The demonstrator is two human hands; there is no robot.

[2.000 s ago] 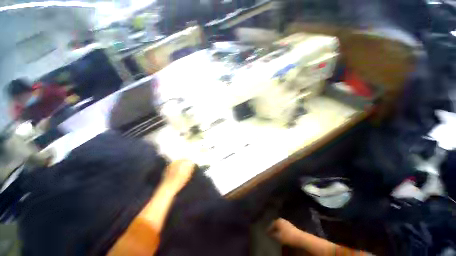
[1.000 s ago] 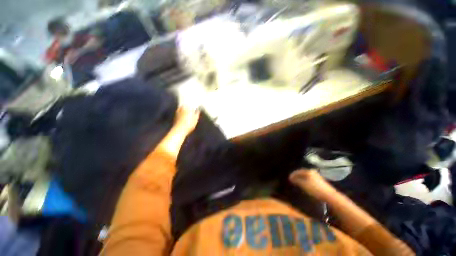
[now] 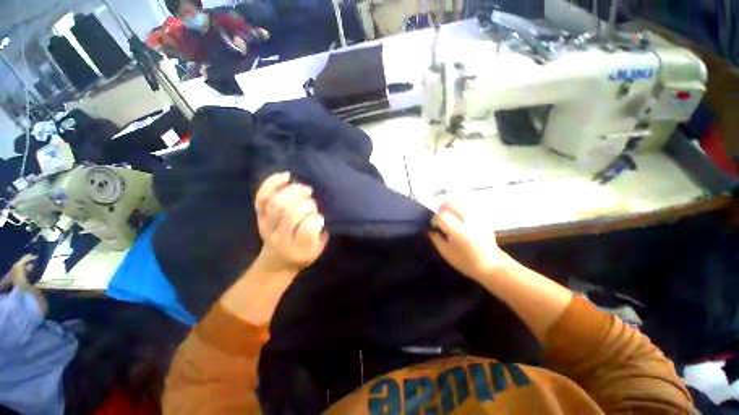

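Observation:
A large dark garment (image 3: 324,154) lies over the left part of the machine table and hangs down over my lap. My left hand (image 3: 289,220) is closed on the garment's edge near the middle of the view. My right hand (image 3: 462,241) pinches the same edge at the table's front, and the edge runs taut between them. The cream sewing machine (image 3: 567,89) with blue JUKI lettering stands beyond my right hand. Its needle area is clear of the cloth.
Dark snips (image 3: 616,168) lie on the pale machine table (image 3: 527,194). A blue sheet (image 3: 150,275) hangs at the left, beside another sewing machine (image 3: 101,190). A masked person in red (image 3: 202,40) is at the back left. A blue-grey sleeve (image 3: 36,348) shows at the left edge.
My right hand has come up from low beside the table and taken hold of the garment. My left hand now grips its edge. The view has shifted and is sharper.

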